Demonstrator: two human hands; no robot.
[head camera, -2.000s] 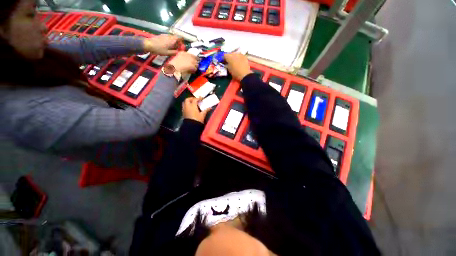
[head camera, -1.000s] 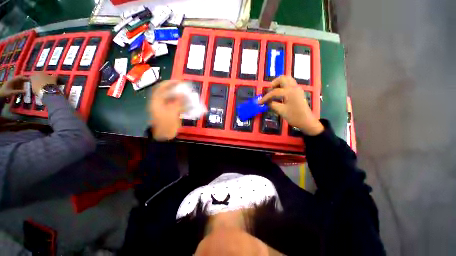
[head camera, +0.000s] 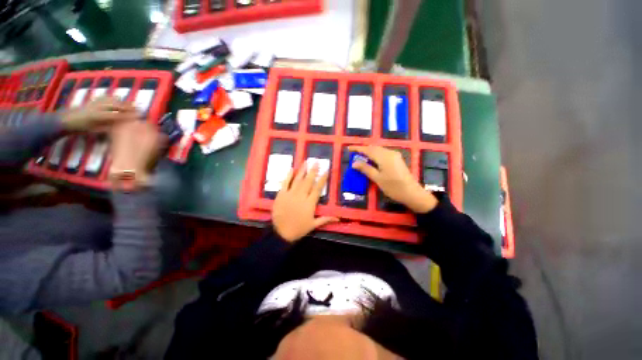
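A red phone tray (head camera: 457, 133) lies in front of me, with black phone backs in two rows of slots. The back row bears white batteries and one blue battery (head camera: 395, 114). In the front row, white batteries lie on the two left phone backs. My left hand (head camera: 299, 204) rests with spread fingers on the second front slot, touching its white battery (head camera: 318, 171). My right hand (head camera: 394, 177) has its fingers on another blue battery (head camera: 355, 176) on the third phone back. My right hand partly hides the fourth slot. A phone back (head camera: 435, 171) without a battery shows in the fifth.
A heap of loose batteries (head camera: 211, 91) lies left of my tray. Further left, a neighbouring worker's blurred hands (head camera: 130, 140) are over another red tray (head camera: 169, 88). A red tray (head camera: 246, 14) stands on a white board (head camera: 338, 42) at the back.
My left hand has moved right from the tray's left edge, and white batteries now lie on the two left front phone backs. My right hand has lowered the blue battery onto the third.
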